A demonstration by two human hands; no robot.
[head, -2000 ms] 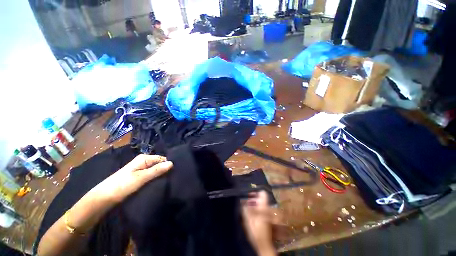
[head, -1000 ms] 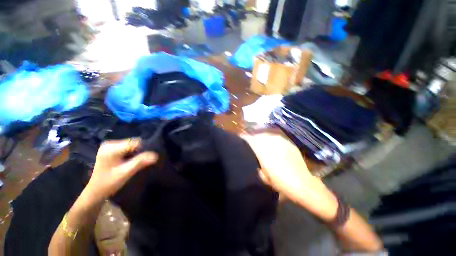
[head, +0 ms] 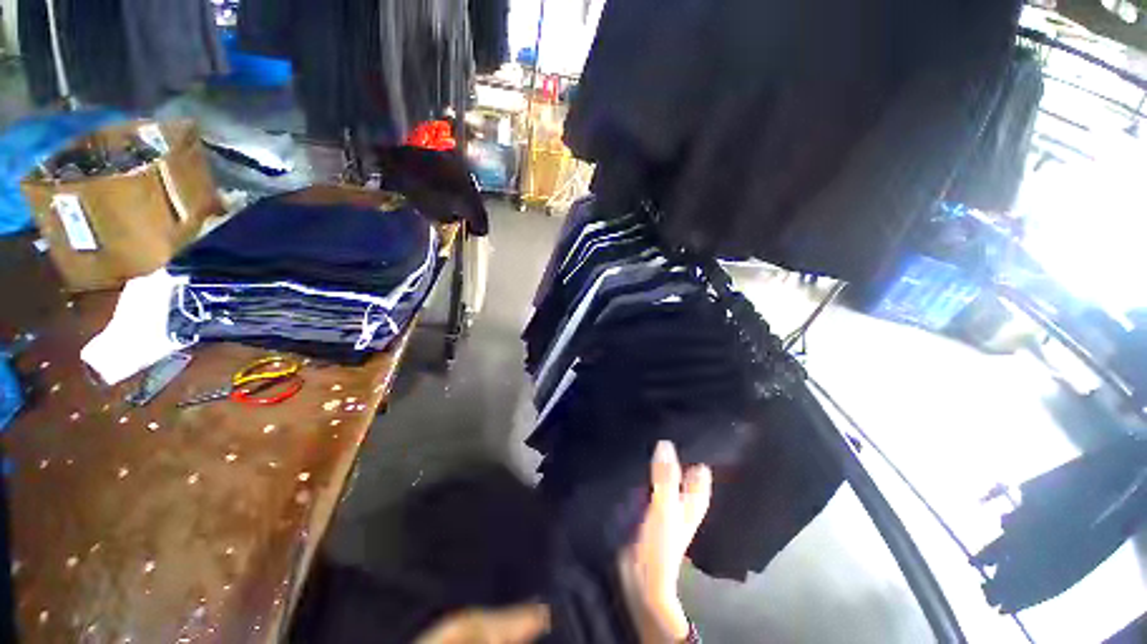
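A black garment [head: 465,541] hangs low in front of me, blurred and cut off by the bottom edge. My left hand [head: 488,625] is at the bottom edge, mostly cut off, with its fingers bent on this cloth. My right hand [head: 669,522] is raised in front of a row of black garments [head: 667,340] hanging low on a rail. Its thumb and fingers show against dark cloth. Whether it grips any cloth is hidden.
On the brown table [head: 164,503] at left are a navy trousers stack [head: 308,245], scissors [head: 267,383], a grey metal item [head: 160,377], a white cloth [head: 130,330] and a cardboard box [head: 120,208]. Large black garments [head: 805,126] hang above. A dark curved rail [head: 881,503] runs at right.
The view has swung right, from the table to the hanging garments. The black garment has moved off the table to its right side. My right hand has moved up to the hanging row.
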